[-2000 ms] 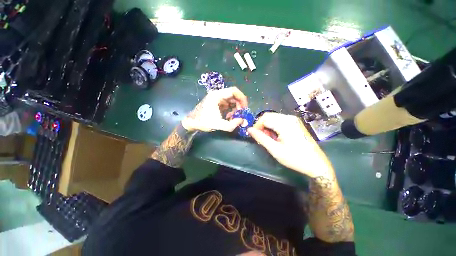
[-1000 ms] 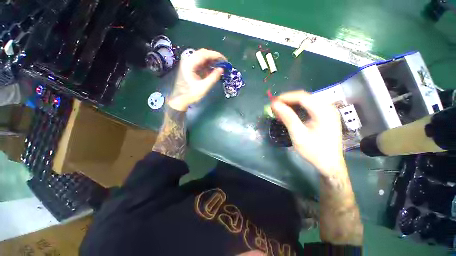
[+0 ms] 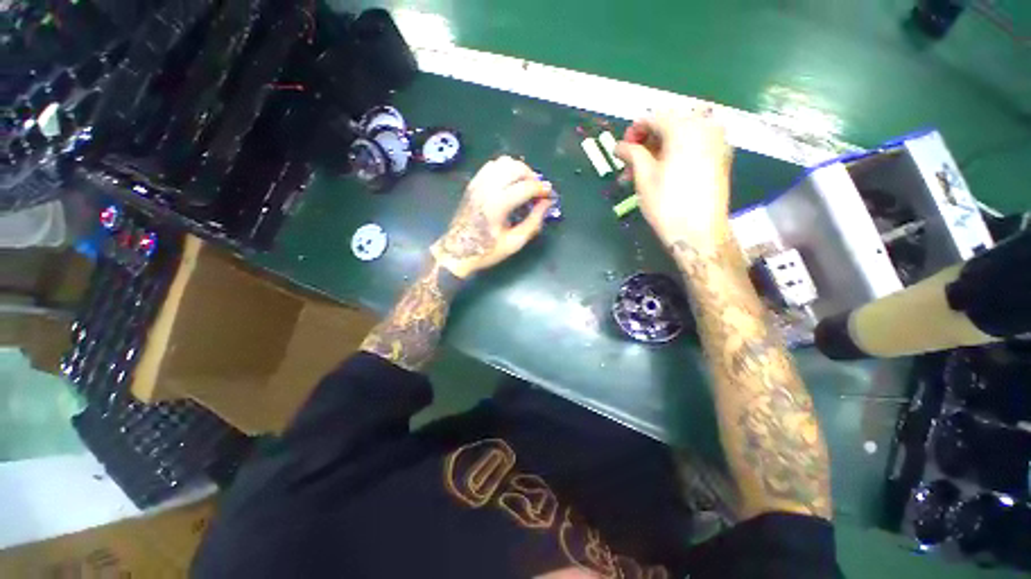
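My left hand point(image 3: 494, 217) is curled over the small blue-white circuit boards point(image 3: 553, 201) at bench centre and hides most of them; its grip is hidden. My right hand point(image 3: 678, 170) reaches to the pale battery cells point(image 3: 596, 156), with its thumb and fingertips close together and something red between them. A greener cell point(image 3: 626, 206) shows just below its fingers; I cannot tell whether it hangs from the hand or lies on the mat. A round black part with a hub point(image 3: 650, 307) lies face up on the mat, left of my right forearm.
Ring-faced parts point(image 3: 388, 149) and a white disc point(image 3: 369, 241) lie at left, near stacked black trays point(image 3: 170, 124). An open carton point(image 3: 232, 339) is below the left edge. The screw feeder point(image 3: 842, 215) and electric screwdriver point(image 3: 921, 317) are at right, above black units point(image 3: 978, 452).
My right hand has moved up from beside the round black part to the battery cells, uncovering that part. My left hand has come down and right, over the circuit boards. The view has shifted slightly.
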